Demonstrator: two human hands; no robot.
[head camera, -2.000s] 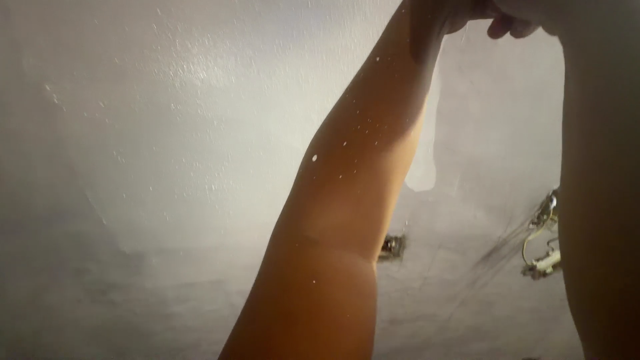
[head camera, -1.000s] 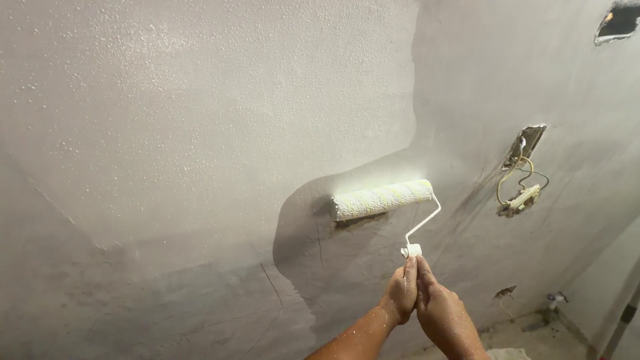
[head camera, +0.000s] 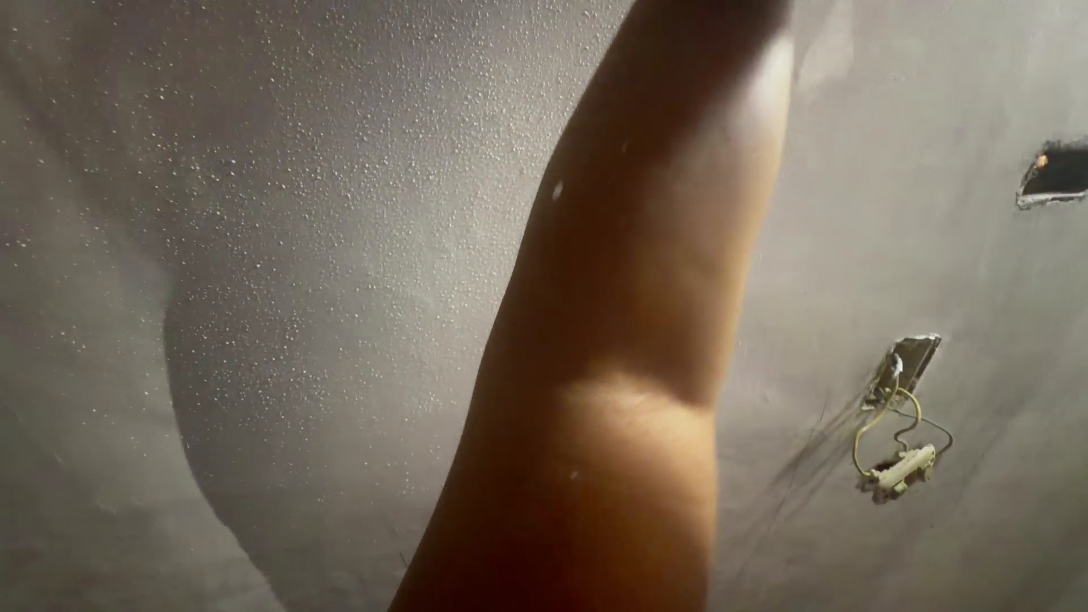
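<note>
One bare arm of mine, flecked with white paint, rises through the middle of the view and leaves it at the top edge. Both my left hand and my right hand are out of sight, and so is the paint roller. Behind the arm is the grey wall (head camera: 357, 280), its left part covered in small wet-looking beads. A dark shadow lies on the wall to the left of the arm.
Right of the arm, an electrical fitting (head camera: 903, 472) hangs on yellowish and dark wires from a wall box opening (head camera: 916, 361). Another rectangular opening (head camera: 1056, 174) is cut in the wall at the upper right edge.
Both hands, which held the roller by its handle low on the wall one second ago, have gone out of view; a raised arm now crosses the picture.
</note>
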